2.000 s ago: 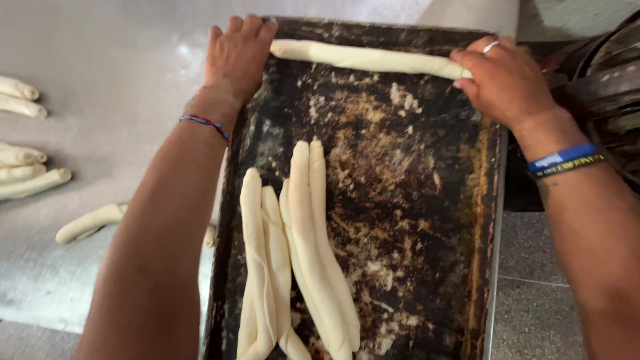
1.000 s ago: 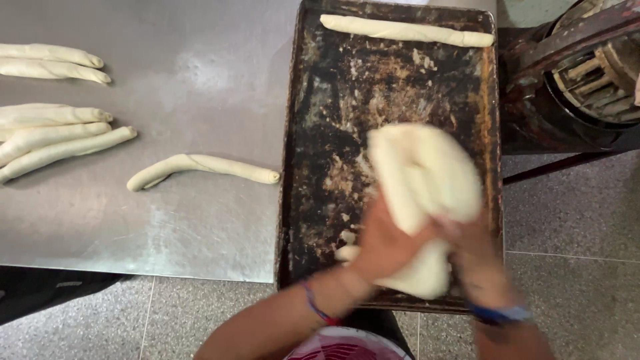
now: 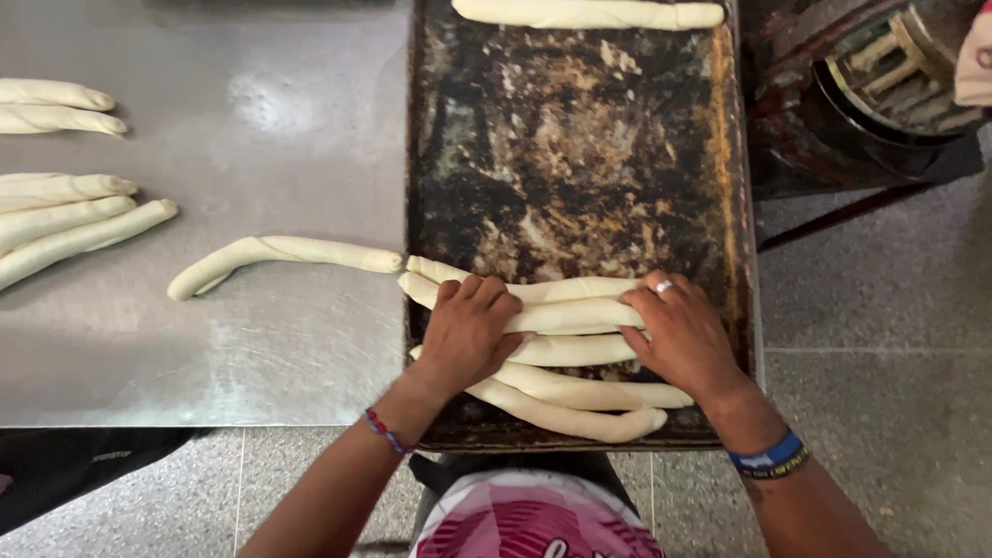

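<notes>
Several pale dough ropes (image 3: 577, 350) lie side by side across the near half of a dark, worn metal baking tray (image 3: 573, 155). My left hand (image 3: 473, 325) rests with bent fingers over the left part of the upper ropes. My right hand (image 3: 678, 329), with a ring, has its fingers and thumb around the right end of one dough rope (image 3: 577, 316), which my left hand also grips. Two more ropes curve below it, nearer the tray's front edge. One straight dough rope (image 3: 589, 13) lies along the tray's far edge.
On the steel table (image 3: 271, 178) at left lie a bent dough rope (image 3: 287, 252), its end close to the tray, and several more ropes (image 3: 77, 232) farther left. A dark metal machine (image 3: 852, 116) stands right of the tray. Part of a person's dark clothing (image 3: 77, 473) shows at lower left.
A second ago both hands held a blurred bundle of dough over the tray; now the ropes lie spread across its near half. The far rope, held two seconds ago, lies released.
</notes>
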